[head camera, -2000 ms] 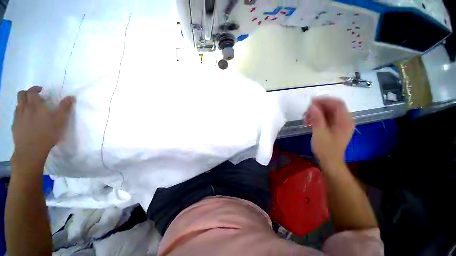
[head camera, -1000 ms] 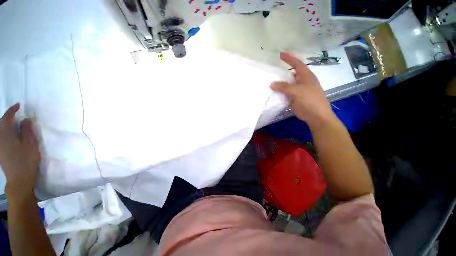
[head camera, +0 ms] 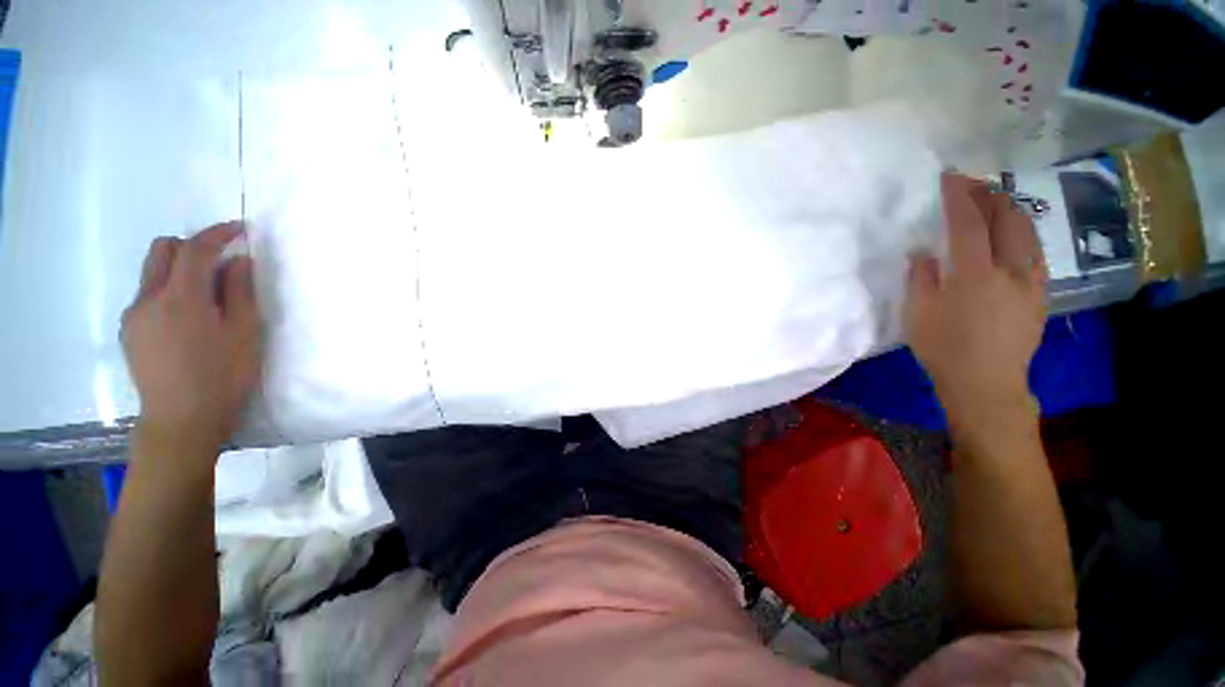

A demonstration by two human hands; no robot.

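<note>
A white fabric panel [head camera: 605, 269] lies spread across the table under the sewing machine [head camera: 578, 54], with two thin dark lines running down its left part. My left hand [head camera: 202, 322] rests at the panel's left edge, fingers bent and touching the cloth. My right hand [head camera: 981, 282] is at the panel's right end, thumb and fingers on its edge, where the cloth is wrinkled. The needle area [head camera: 547, 130] is lit above the cloth. Glare hides whether the fabric lies under the presser foot.
Metal snips [head camera: 1024, 201] lie beyond my right hand, partly hidden. A dark-and-pale card or packet [head camera: 1095, 222] and a brown strip [head camera: 1162, 208] are at the right. A red stool [head camera: 840, 517] stands below right. Pale piled fabric [head camera: 323, 604] is at lower left.
My right hand has moved right with the panel's right end, which now covers more of the machine bed. The panel lies straighter, and its front corner hangs less. The camera view has also turned.
</note>
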